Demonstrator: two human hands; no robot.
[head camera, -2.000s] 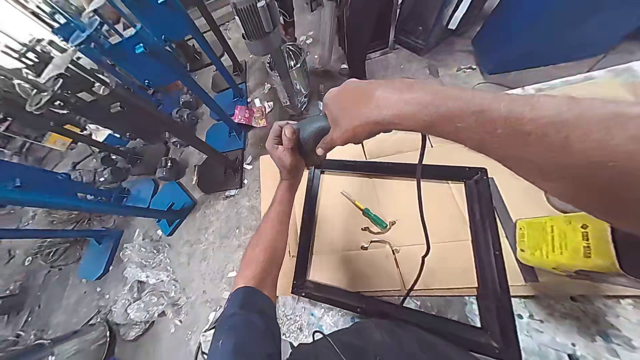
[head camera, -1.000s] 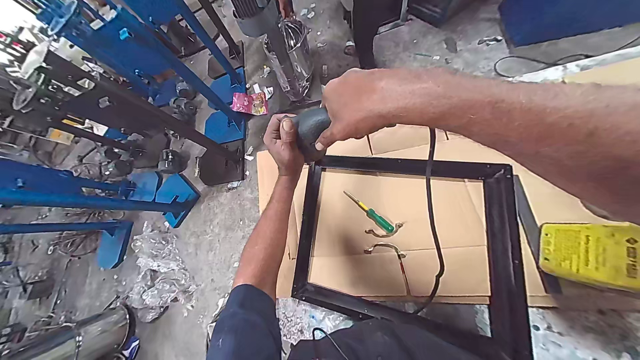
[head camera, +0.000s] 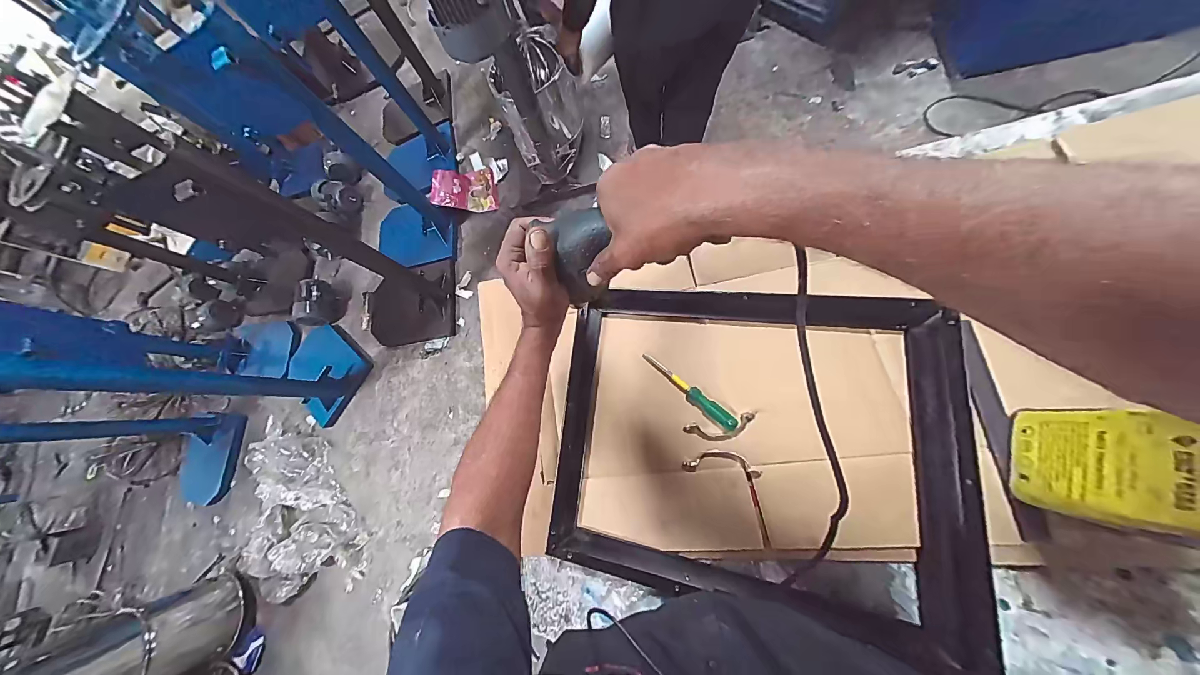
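Note:
My left hand (head camera: 536, 272) and my right hand (head camera: 647, 211) both grip a dark, rounded power tool (head camera: 579, 246), over the far left corner of a black metal frame (head camera: 750, 305). The tool's working end is hidden. A black cable (head camera: 814, 394) hangs below my right forearm and crosses the frame. Inside the frame's opening, a green-handled screwdriver (head camera: 712, 409) lies on cardboard (head camera: 647, 497). Beside it are a small curved metal piece (head camera: 720, 433) and a bent metal piece with a thin rod (head camera: 727, 457).
A yellow container (head camera: 1106, 469) bearing writing lies right of the frame. Blue metal stands (head camera: 328, 370) crowd the left, with crumpled clear plastic (head camera: 305, 506) on the floor. Beyond my hands a person in dark trousers (head camera: 670, 66) stands near a motor on a column (head camera: 473, 33).
The person beyond my hands shows more fully than two seconds ago. Both hands stay on the tool near the frame's corner.

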